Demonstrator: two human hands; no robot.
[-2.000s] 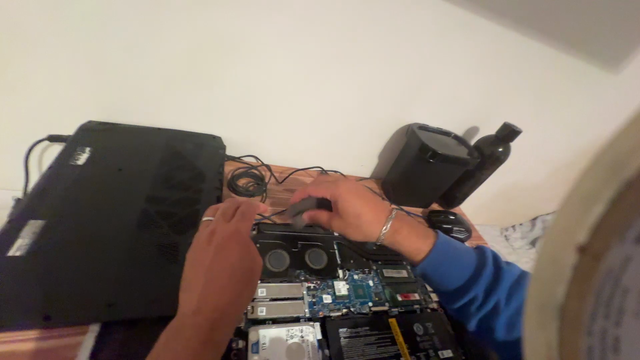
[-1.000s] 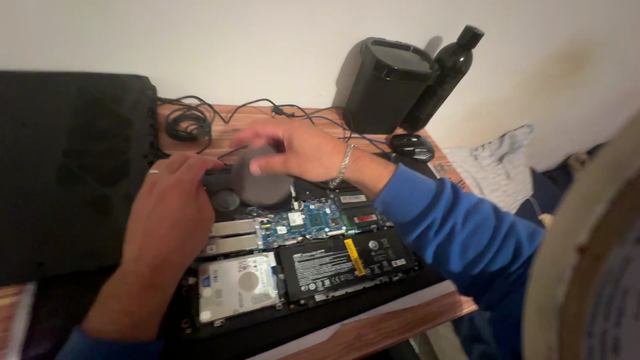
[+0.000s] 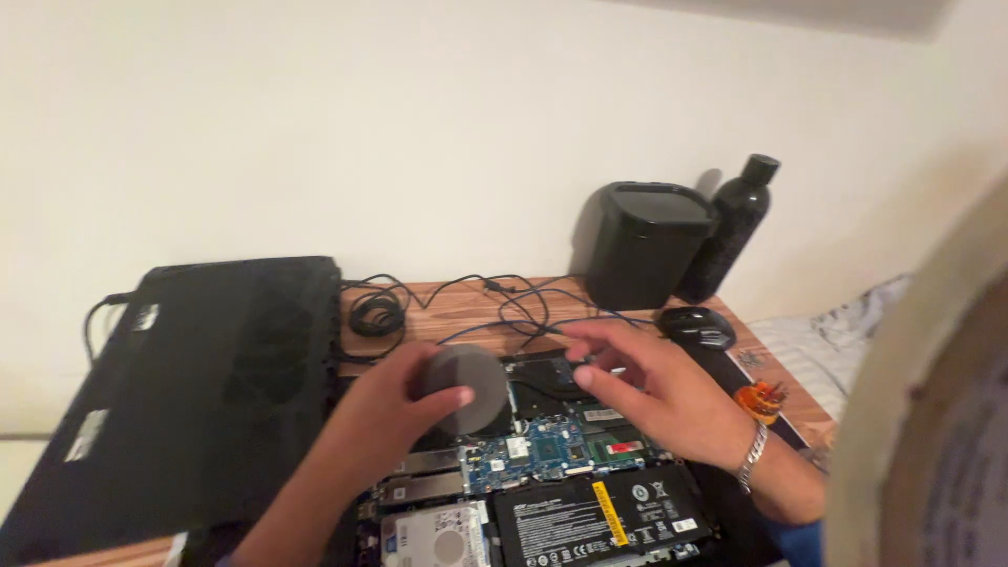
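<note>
My left hand grips a round grey disc by its left edge, thumb on its face, over the upper left of an opened laptop. My right hand hovers over the laptop's upper right, with a small dark item between thumb and fingertips, too small to name. The laptop's blue circuit board shows below the hands. In front of the board lie a black battery pack with a yellow strip and a silver hard drive. The disc hides part of the fan area.
A black laptop lies at the left. Coiled cable and loose wires are behind the opened laptop. A black bin, a black bottle, a computer mouse and an orange object with metal tips stand or lie at the right.
The grey disc was at my right hand and is now in my left. My right hand has moved right, away from it. The view has shifted noticeably.
</note>
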